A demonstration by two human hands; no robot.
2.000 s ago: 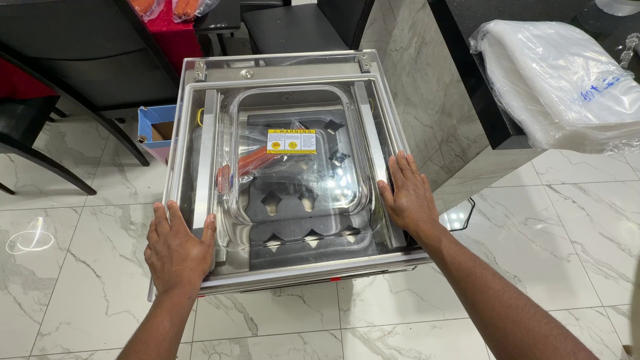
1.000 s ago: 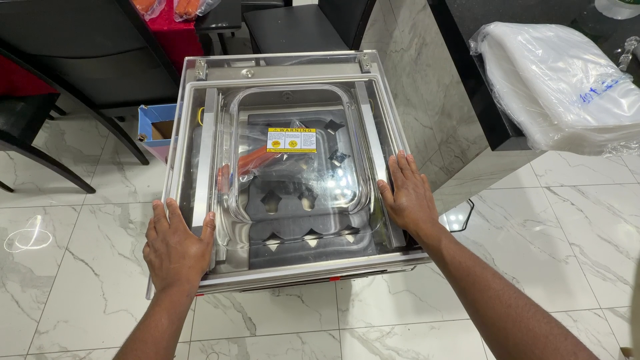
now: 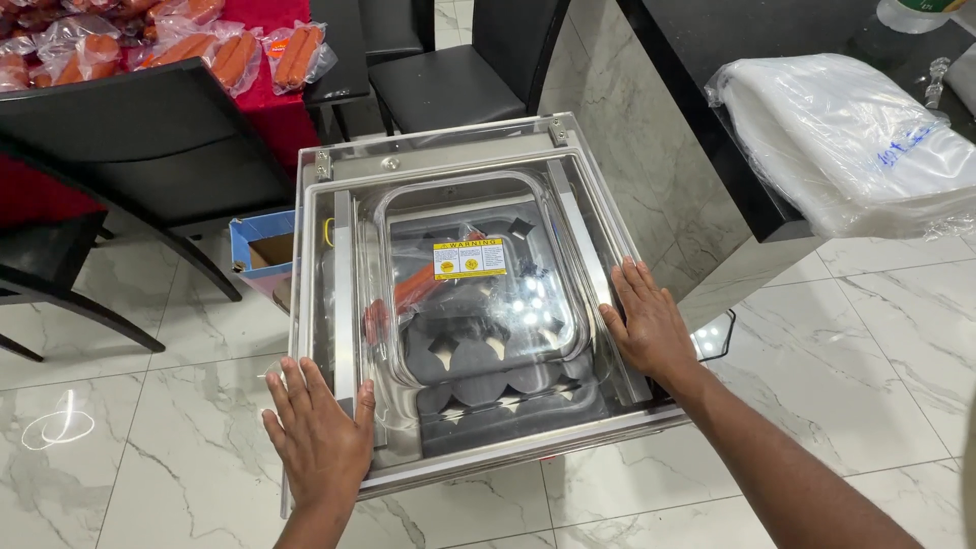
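A vacuum packing machine with a clear lid (image 3: 488,374) stands before me, its lid lying down over the chamber. My left hand (image 3: 320,427) rests flat, fingers apart, on the lid's near left edge. On the lid's right side lies my right hand (image 3: 648,316), palm down and holding nothing. Through the lid I see a plastic bag with red sausages (image 3: 415,288), slanting across the left and middle of the chamber. A warning label (image 3: 470,258) sits above it. Dark plates with diamond-shaped gaps (image 3: 465,370) show inside.
Clear bags of sausages (image 3: 232,61) lie on a red cloth (image 3: 263,99) at the upper left. Black chairs (image 3: 145,145) stand nearby, and a blue open box (image 3: 263,240) is beside the machine. A stack of plastic bags (image 3: 846,145) overhangs the dark counter (image 3: 732,152) at the right.
The view has shifted, showing more of the sausages on the red cloth. Both hands stay on the lid.
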